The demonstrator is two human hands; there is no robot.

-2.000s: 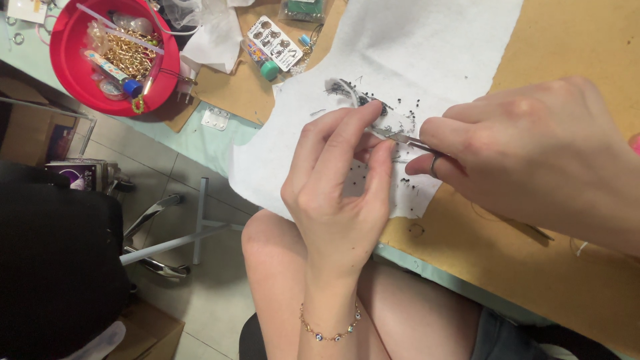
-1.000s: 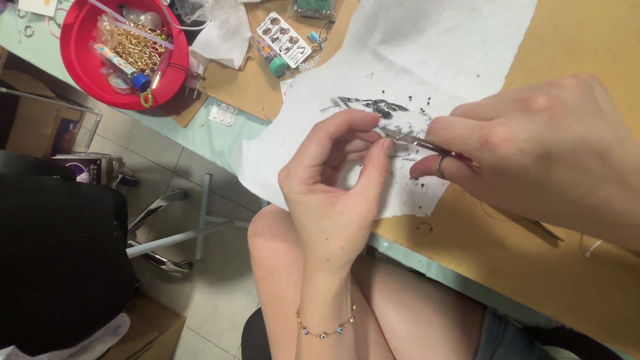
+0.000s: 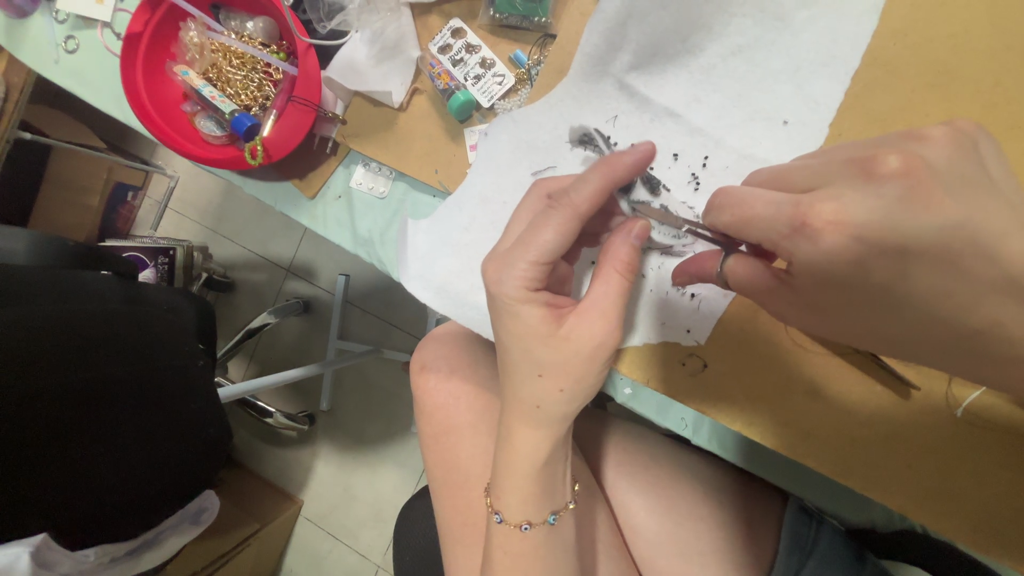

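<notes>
My right hand (image 3: 808,208) holds a pair of small metal scissors (image 3: 680,222), thumb in one ring, with the blades pointing left between my hands. A small piece of white fabric with dark beadwork (image 3: 596,140) is pinched in my left hand (image 3: 568,272), close to the blade tips; the fingers partly hide it. Beneath both lies a large white cloth (image 3: 512,168), strewn with small black beads (image 3: 696,172) and dark thread bits. Whether the blades are apart or together is unclear.
A red bowl (image 3: 140,88) of gold chain and trinkets stands at the upper left. Beside it lie a blister pack (image 3: 472,62) and a green-capped tube (image 3: 461,104). Tweezers or a similar metal tool (image 3: 892,372) lie at right, on brown paper. A black chair (image 3: 96,400) is at left.
A second ago the dark beadwork lay more in view on the cloth; the white piece now stands raised by my left fingers. The scissors remain in my right hand.
</notes>
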